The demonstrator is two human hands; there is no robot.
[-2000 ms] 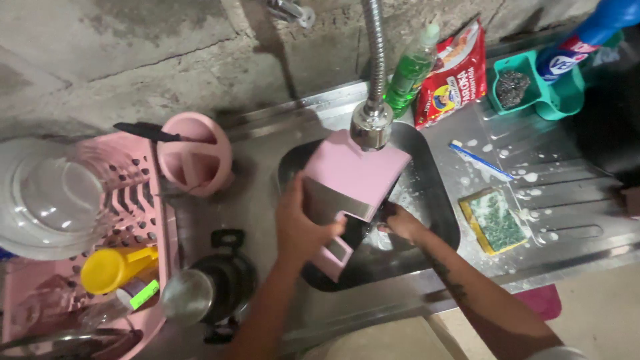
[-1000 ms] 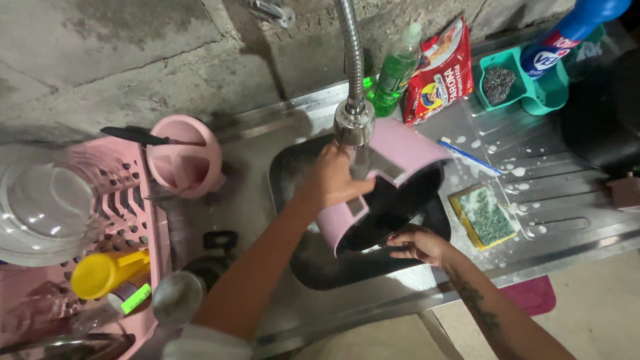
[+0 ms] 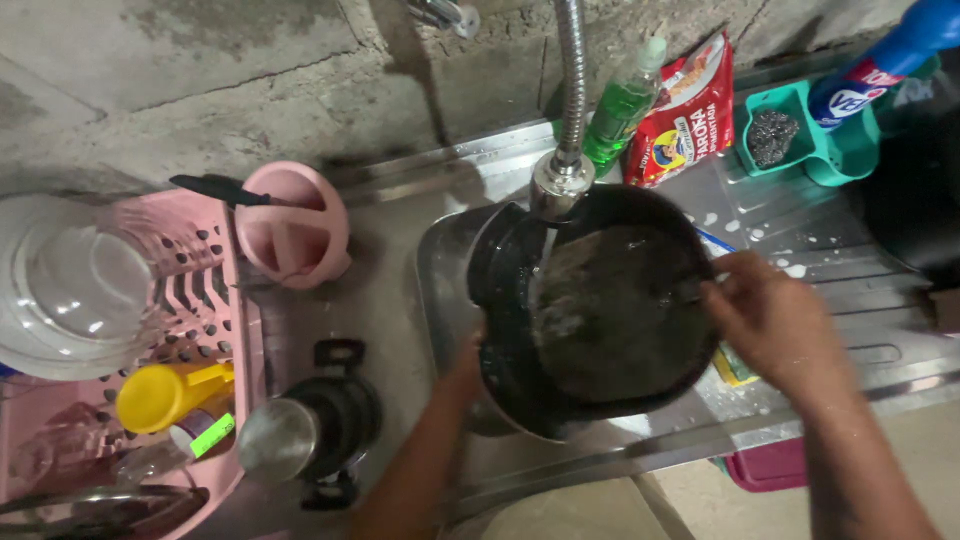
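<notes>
A black-lined basket or pan-like container (image 3: pixel 615 315), pink on its outside in the earlier frames, is tilted with its inside toward me under the metal faucet spout (image 3: pixel 562 180). Water runs into it. My right hand (image 3: pixel 772 322) grips its right rim between thumb and fingers. My left hand (image 3: pixel 469 364) is at its left side, blurred, with the fingers hidden behind the container. Beneath lies the sink basin (image 3: pixel 439 277). The blue toothbrush-like handle (image 3: pixel 714 241) and the sponge (image 3: pixel 735 367) are partly covered by the container and my right hand.
At the left, a pink dish rack (image 3: pixel 240 337) holds clear bowls and a yellow cup (image 3: pixel 154 397). A pink cutlery holder (image 3: pixel 296 225) and small black pot (image 3: pixel 337 420) stand beside it. Behind are a green detergent bottle (image 3: pixel 619 112), red farofa bag (image 3: pixel 686 120) and teal caddy (image 3: pixel 817 135).
The container has turned from its pink outside to its black inside facing me. My right hand has moved up to its right rim, and my left hand has moved from its top to its left side.
</notes>
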